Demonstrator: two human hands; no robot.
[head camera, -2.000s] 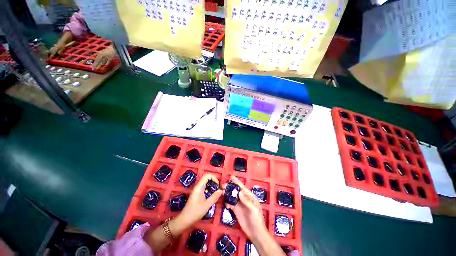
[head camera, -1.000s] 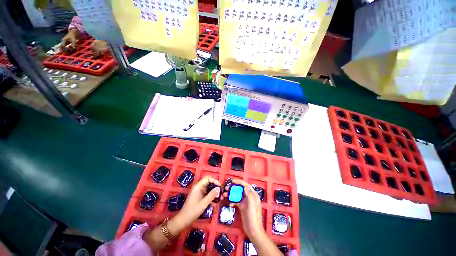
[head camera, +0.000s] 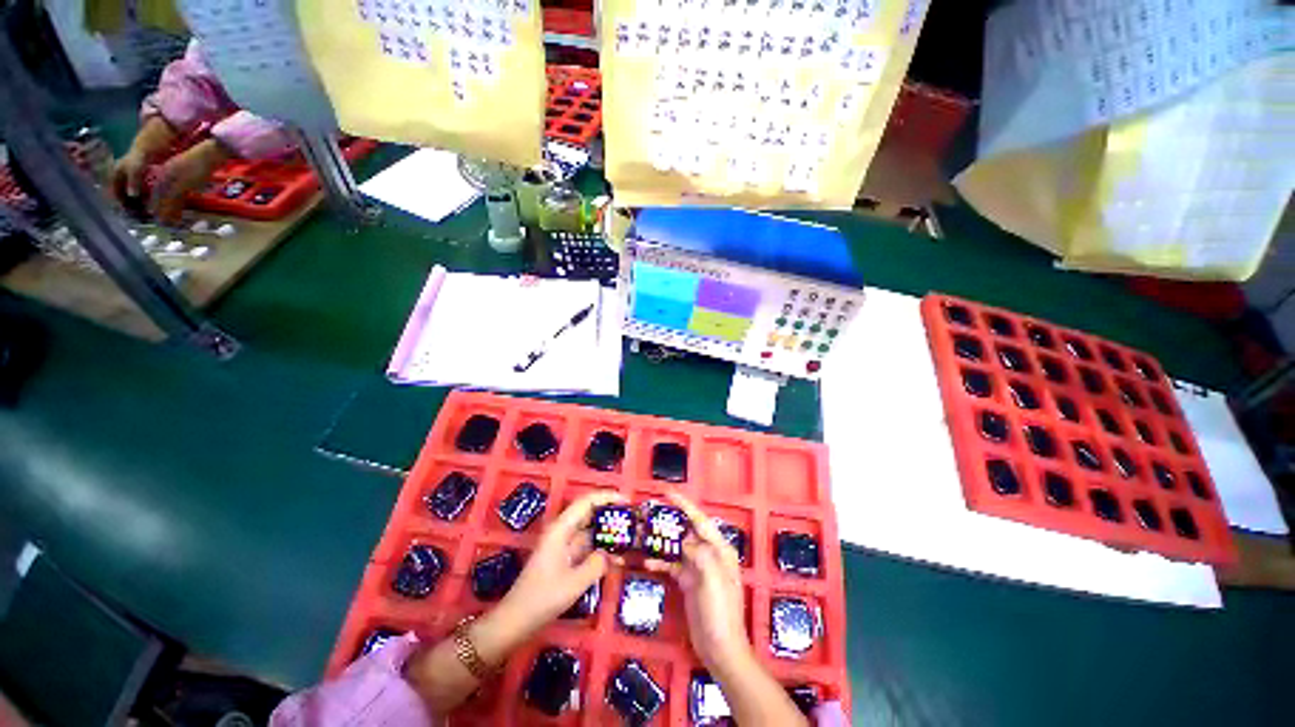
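Note:
My left hand (head camera: 571, 551) holds one smartwatch body (head camera: 614, 528) in its fingertips. My right hand (head camera: 706, 568) holds another smartwatch body (head camera: 663, 531) close beside it. Both faces point up and show small coloured icons. The hands are above a red compartment tray (head camera: 834, 568) with black units in most visible pockets. Two pockets at its back right are empty. Some units show a pale, shiny face. My hands and forearms hide part of the tray's middle and front.
Behind the tray are a notebook (head camera: 483, 334) with a pen (head camera: 554, 338), a test instrument (head camera: 739, 298) and a white card (head camera: 753, 396). A second filled tray (head camera: 1079, 426) rests on a white sheet (head camera: 888, 426) at right. Yellow sheets (head camera: 753, 100) hang above. Another person's hands (head camera: 156, 178) show upper left.
The screen in my right hand went from dark to plain blue, and now shows icons. The unit in my left hand now faces up, lit with icons. The view has shifted slightly.

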